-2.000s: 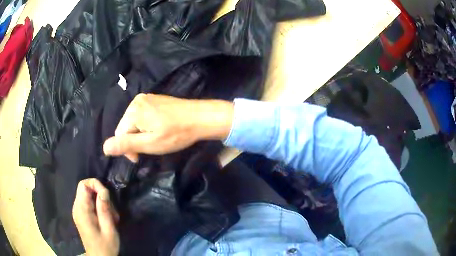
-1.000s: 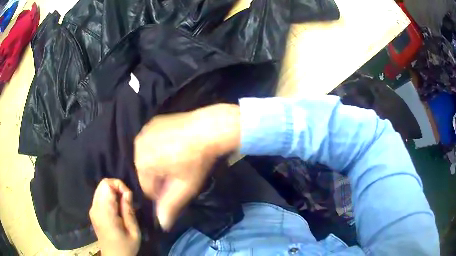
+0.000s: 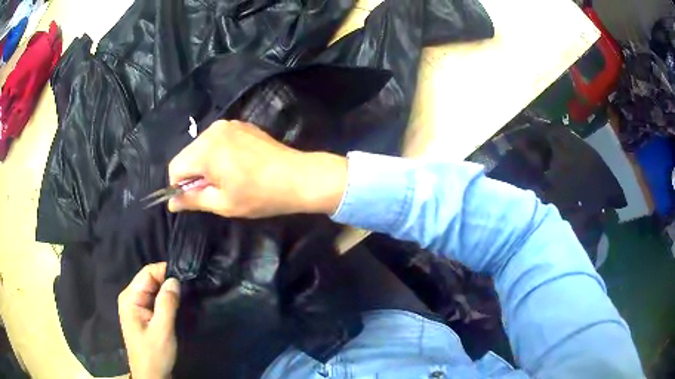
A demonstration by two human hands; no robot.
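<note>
A black jacket [image 3: 222, 285] lies in front of me, partly shiny and partly showing its matt black lining [image 3: 126, 222] with a small white label. My left hand [image 3: 150, 318] pinches the jacket's edge between thumb and fingers at the lower left. My right hand [image 3: 229, 174] is just above it over the jacket, closed around small thread snips [image 3: 163, 194]. The snips' two metal blades point left and stand slightly apart. The fingertips of my right hand are close to the cloth; whether they also hold it I cannot tell.
More shiny black jackets [image 3: 244, 33] lie at the back of the pale table [image 3: 474, 89]. A red garment [image 3: 29, 81] is at the far left. Right of the table are a red stool [image 3: 596, 70], a dark garment pile [image 3: 555, 159] and patterned cloth [image 3: 644, 96].
My right hand has swung from a lowered, blurred position back up and left, and the snips' blades now show. My left hand has shifted slightly left and pinches the jacket edge.
</note>
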